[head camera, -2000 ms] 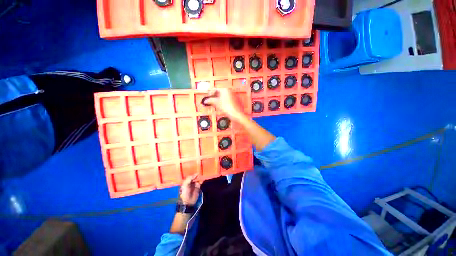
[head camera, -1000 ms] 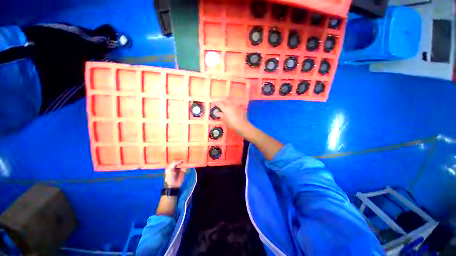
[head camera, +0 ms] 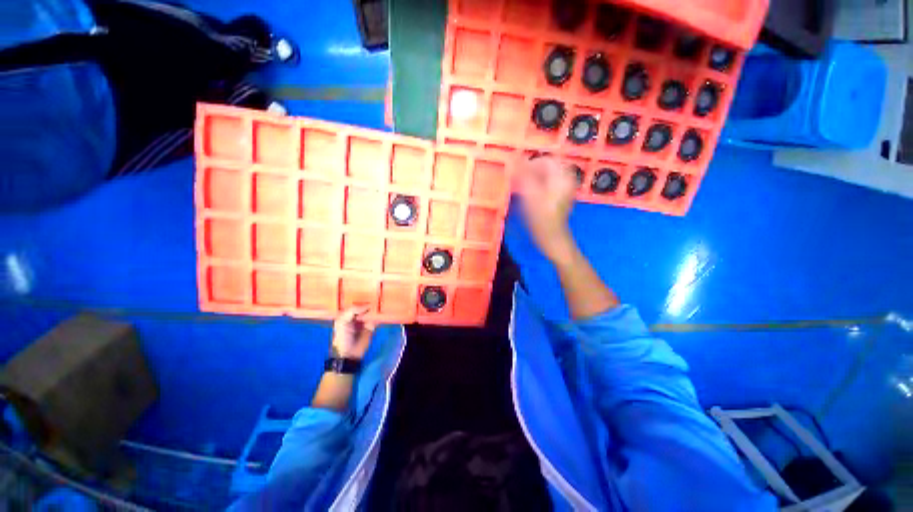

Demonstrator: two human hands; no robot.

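The orange-red parts tray (head camera: pixel 275 215) is held over my lap, with three black round units with pale centres, one of them (head camera: pixel 402 210) in the second row. My left hand (head camera: pixel 350 335) grips the tray's near edge. My right hand (head camera: pixel 546 200) is blurred, between this tray and a second orange-red tray (head camera: pixel 471 60). A dark edge of a round unit shows at its fingertips; the rest is hidden. The second tray holds several round units (head camera: pixel 623 129) on its right side and a bright white spot at its left.
Another orange tray (head camera: pixel 726 15) overlaps the second tray at the top. The green bench top (head camera: pixel 417 70) is behind. A blue stool (head camera: pixel 846 95) stands right and a cardboard box (head camera: pixel 85 385) lower left. A person's dark-clothed legs (head camera: pixel 160 85) are upper left. A white metal frame (head camera: pixel 791 450) is lower right.
A round unit has left the second row of the held tray. My right hand has moved right and slightly up, towards the second tray. My left hand keeps its hold.
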